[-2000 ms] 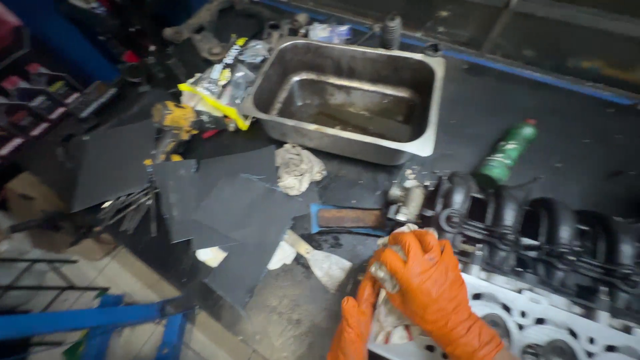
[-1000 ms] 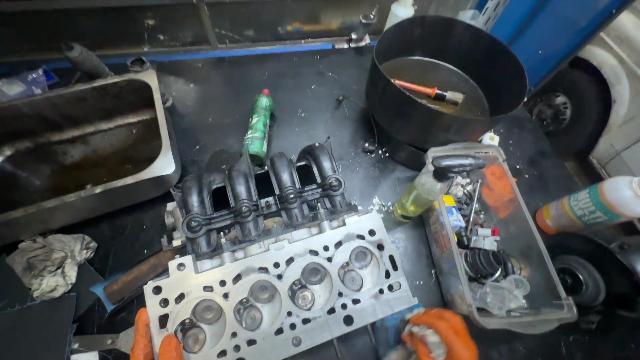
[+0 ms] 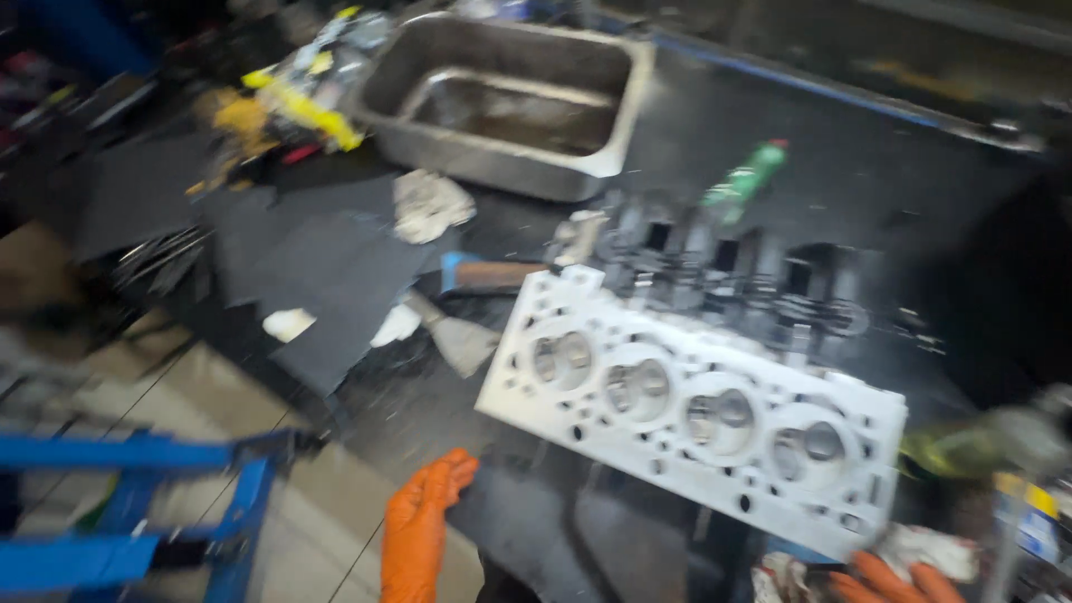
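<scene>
An aluminium engine cylinder head [image 3: 695, 419] lies on the dark bench with its combustion chambers and valves facing up. A black intake manifold [image 3: 729, 276] adjoins its far side. My left hand [image 3: 423, 519], in an orange glove, is held off the head's near left corner with nothing seen in it; its fingers look close together. At the head's near right corner my right hand [image 3: 900, 582], also gloved in orange and cut off by the frame edge, touches a stained white rag [image 3: 930, 553]. Whether its fingers grip the rag is unclear. The picture is blurred.
A steel basin [image 3: 502, 159] stands at the back. Left of the head lie a scraper [image 3: 461, 339], a wooden-handled tool [image 3: 494, 275], dark abrasive sheets [image 3: 310, 251] and a crumpled rag [image 3: 431, 207]. A green bottle [image 3: 745, 180] lies behind the manifold. A blue metal frame [image 3: 109, 452] stands lower left.
The view has swung back left from the bottles and parts bin. My left hand has moved off the cylinder head's left end. Two seconds ago my hands were together with a rag over that end.
</scene>
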